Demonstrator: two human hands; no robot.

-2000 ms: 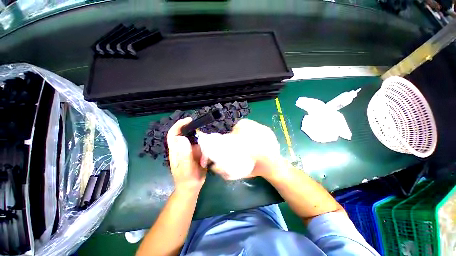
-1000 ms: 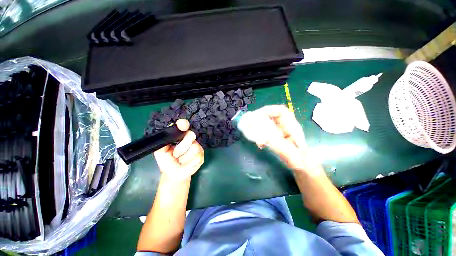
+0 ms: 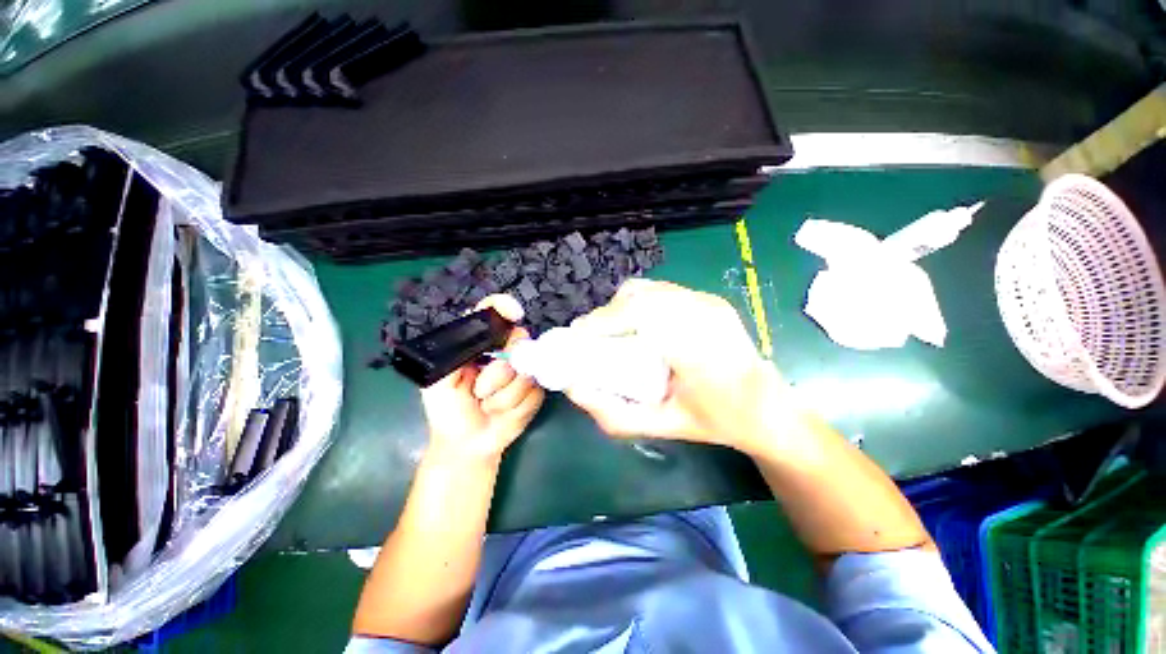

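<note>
My left hand [image 3: 480, 406] holds a black moulded part [image 3: 450, 345], its hollow side facing up, in front of the heap of small black pads [image 3: 563, 275]. My right hand [image 3: 697, 364] is closed around a white squeeze bottle [image 3: 591, 363], which looks like a white blur. Its nozzle end points left and is close to the right end of the part; I cannot tell if they touch. The lower edge of the heap is partly hidden by my hands.
Stacked black trays [image 3: 512, 121] stand behind the heap, with several finished parts [image 3: 326, 61] at the top left. A lined carton [image 3: 128, 383] is at left. A white cloth [image 3: 876, 300], a spare bottle [image 3: 931, 233] and a pink-white basket [image 3: 1080, 294] are at right. Green crates [image 3: 1080, 562] sit below.
Since one second ago, my right hand has brought the bottle left and down to the part. The left hand has turned the part and drawn it right. Earlier, both hands were close together over the heap.
</note>
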